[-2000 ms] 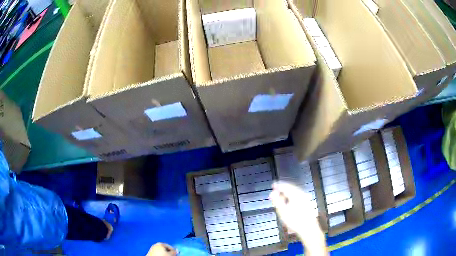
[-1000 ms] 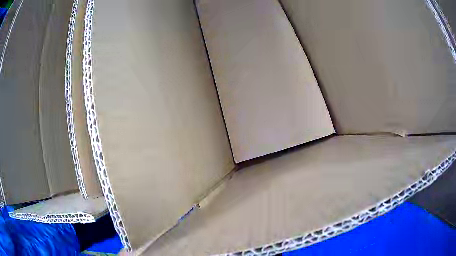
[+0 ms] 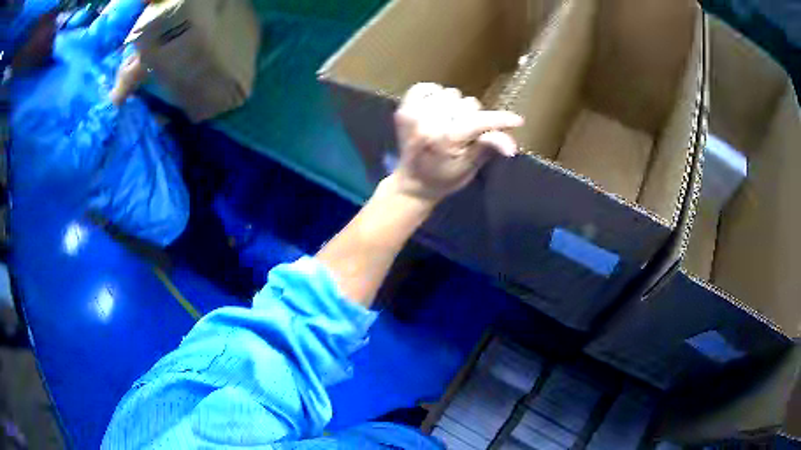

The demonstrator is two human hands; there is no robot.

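My left hand is over the front rims of the two leftmost shipping cartons, fingers partly curled, thumb and one finger pointing right. Whether it grips a rim cannot be told. The leftmost carton is open, its bottom hidden. The middle carton is open with a bare bottom showing and a white label on its front. The right carton is open and has a white product box inside, partly hidden by the wall. My right hand is not in view.
Floor cartons of stacked white boxes stand below the bench, at the bottom. A coworker in a blue smock is at the left, a hand by a brown carton on the green bench. A yellow line crosses the blue floor.
The view has swung from close over a carton's inside to the left end of the row. My left hand and the coworker have come into view; my right hand is out of view.
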